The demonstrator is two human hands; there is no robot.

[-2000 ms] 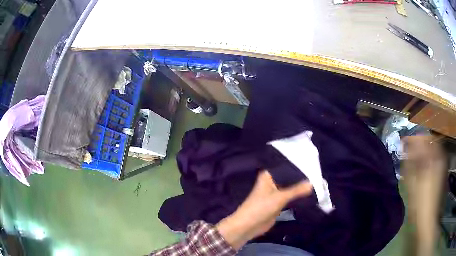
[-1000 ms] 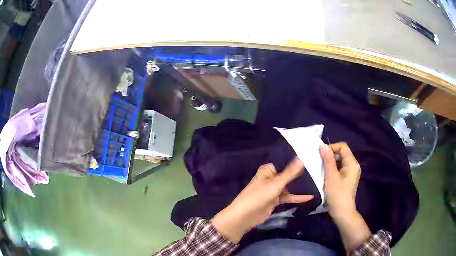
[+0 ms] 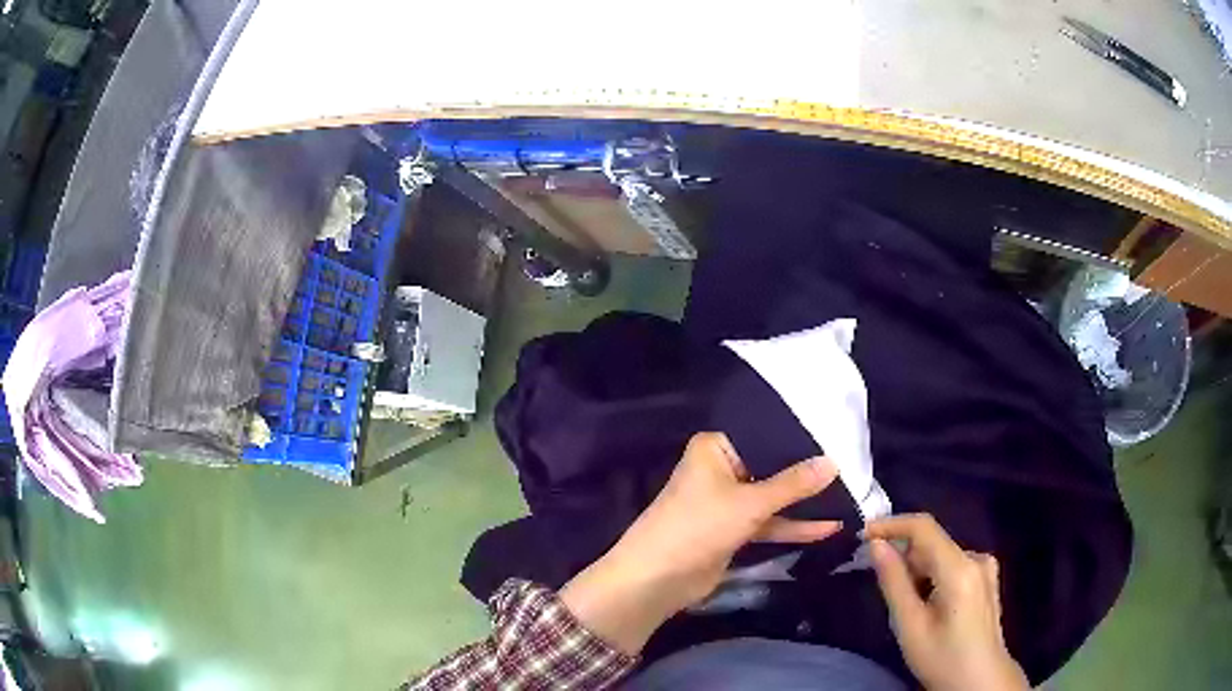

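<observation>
A dark navy-purple garment (image 3: 946,365) is heaped over my lap and hangs down from the table. A white wedge of inner cloth (image 3: 813,385) shows on it. My left hand (image 3: 723,520) pinches the dark edge beside the white cloth, thumb on top. My right hand (image 3: 932,587) has thumb and fingertips pinched together at the lower tip of the white cloth. A needle or thread at these fingertips is too small to make out. A second pale strip (image 3: 757,578) lies nearer my lap.
The worktable (image 3: 568,61) has a yellow marked tape (image 3: 932,128) along its front edge and snips (image 3: 1124,61) at the far right. Blue crates (image 3: 318,358), a grey cloth (image 3: 203,297) and a pink cloth (image 3: 68,385) are at left. A clear waste bin (image 3: 1148,371) stands at right.
My right hand came in from the far right to the white cloth, then moved down to its lower tip. My left hand stays at the dark edge.
</observation>
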